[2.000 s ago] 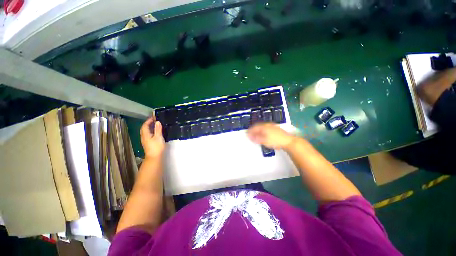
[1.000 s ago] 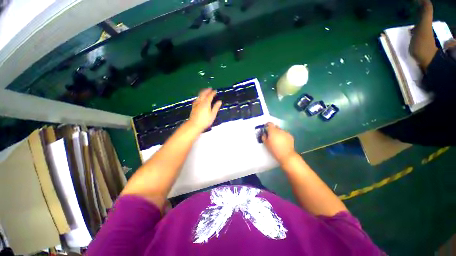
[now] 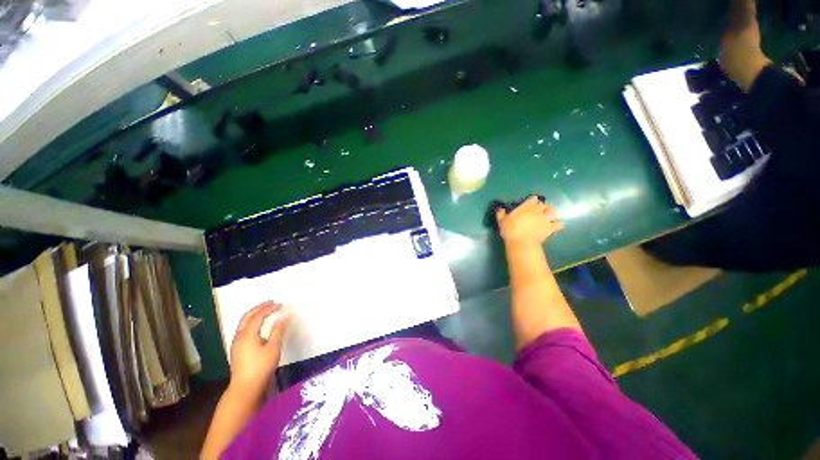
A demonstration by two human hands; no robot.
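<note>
A white-faced board (image 3: 360, 296) lies on the green bench with tight rows of black plastic housings (image 3: 315, 220) along its far half. One loose black housing (image 3: 421, 243) lies on the board near its right edge, below the rows. My left hand (image 3: 257, 340) rests at the board's near left part with fingers apart and holds nothing. My right hand (image 3: 530, 223) is off the board to the right, over the set-aside black parts (image 3: 500, 208), which it mostly covers; whether it grips one cannot be told.
A whitish bottle (image 3: 469, 169) stands right of the board. Stacked boards (image 3: 117, 332) stand at the left. A coworker's arm (image 3: 746, 54) reaches over another stack of boards (image 3: 670, 135) with black parts at the right. Blurred dark parts lie along the bench's far side.
My left hand has moved from the rows to the board's near left. My right hand has left the board for the set-aside parts, leaving a housing on the board. The view has shifted.
</note>
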